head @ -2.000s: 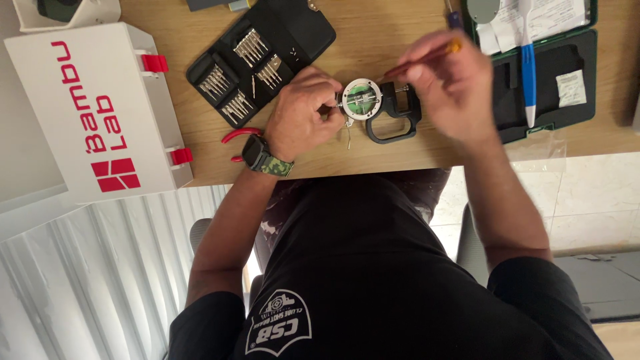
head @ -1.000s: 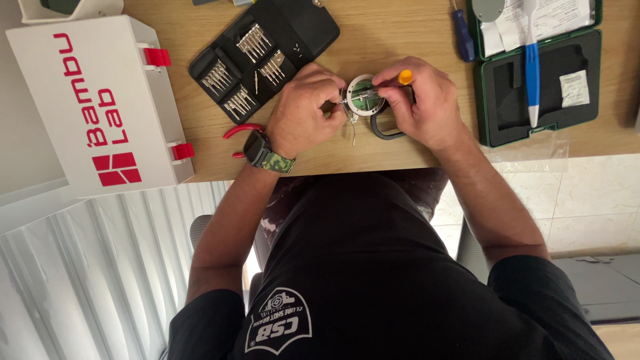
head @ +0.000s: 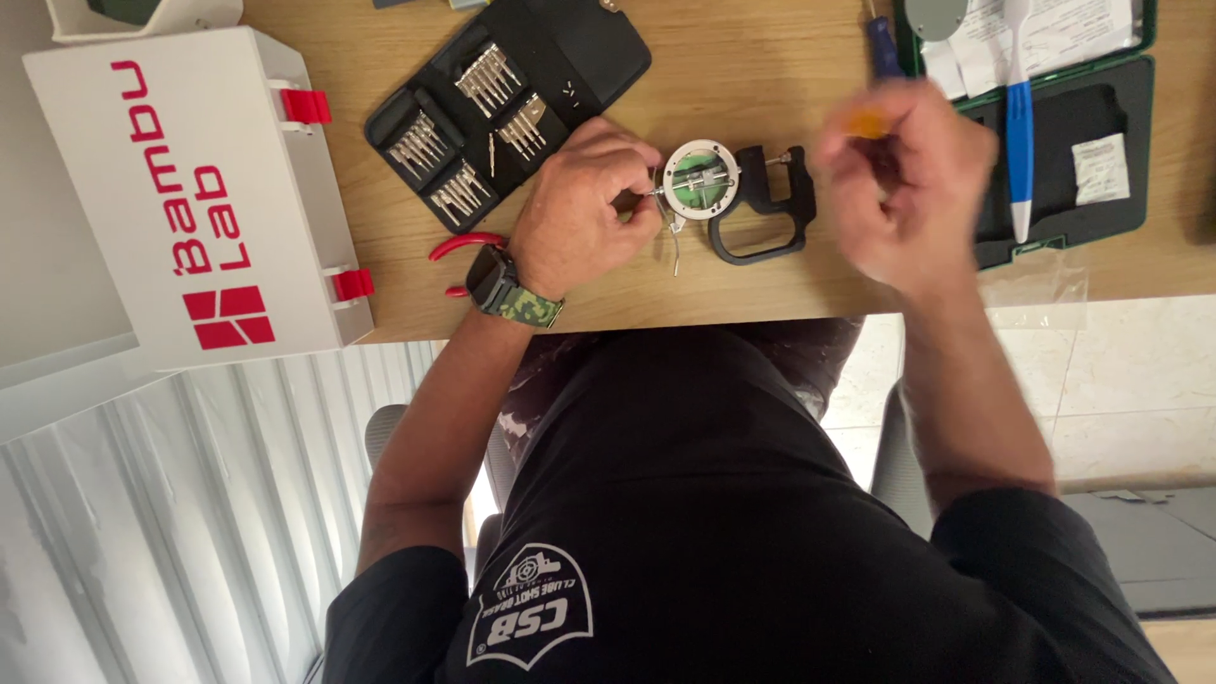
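Pinched at its left side by my left hand (head: 594, 204) is a round dial gauge (head: 702, 180) with its inside exposed, showing a green plate and metal parts. A thin bent lever hangs below it. The gauge's black C-shaped frame (head: 760, 214) extends to the right. My right hand (head: 907, 185), blurred, is raised to the right of the frame, closed around a screwdriver with an orange handle (head: 866, 122); its shaft cannot be made out. An open black case of screwdriver bits (head: 508, 104) lies behind my left hand, with tiny screws on its flap.
A white box with red latches (head: 204, 199) stands at the left. Red-handled pliers (head: 465, 247) lie by my left wrist. At the right are an open green-edged case (head: 1064, 228), a blue and white brush (head: 1019, 133), a dark blue screwdriver (head: 883, 47) and a clear plastic bag (head: 1040, 290).
My right hand has moved right, away from the gauge, with the orange-handled screwdriver; one second ago it was over the gauge. My left hand stays at the gauge.
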